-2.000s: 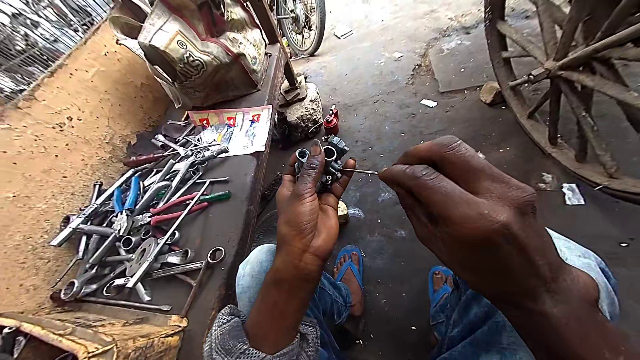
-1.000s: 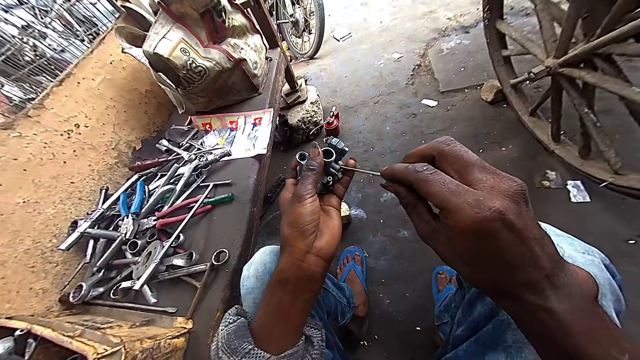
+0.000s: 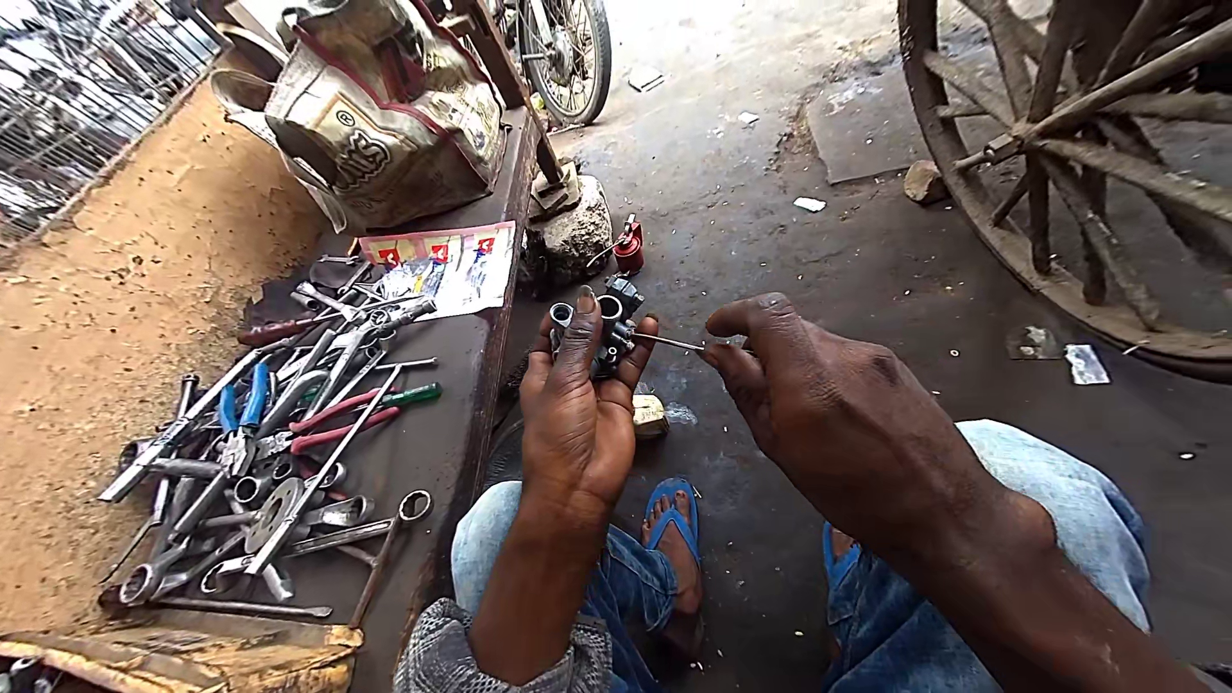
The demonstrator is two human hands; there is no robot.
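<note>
My left hand [image 3: 582,414] holds a small dark metal part with round openings, possibly a carburetor body [image 3: 616,310], its thumb lying across the front. A thin metal shaft [image 3: 671,341], like that of a small screwdriver, meets the part's right side. The fingertips of my right hand [image 3: 818,414] pinch its outer end; any handle is hidden behind the fingers. On the bench to the left lies a heap of tools, with ring spanners [image 3: 414,505], blue-handled pliers [image 3: 245,404], red-handled pliers [image 3: 342,421] and a green-handled screwdriver [image 3: 414,395].
A large bag [image 3: 385,125] and a printed sheet [image 3: 467,269] rest on the wooden bench [image 3: 438,462]. A red oil can [image 3: 628,248] stands on the ground beside a stone block [image 3: 575,226]. At right is a large spoked wheel [image 3: 1020,140]; a motorcycle wheel [image 3: 573,58] stands at the top.
</note>
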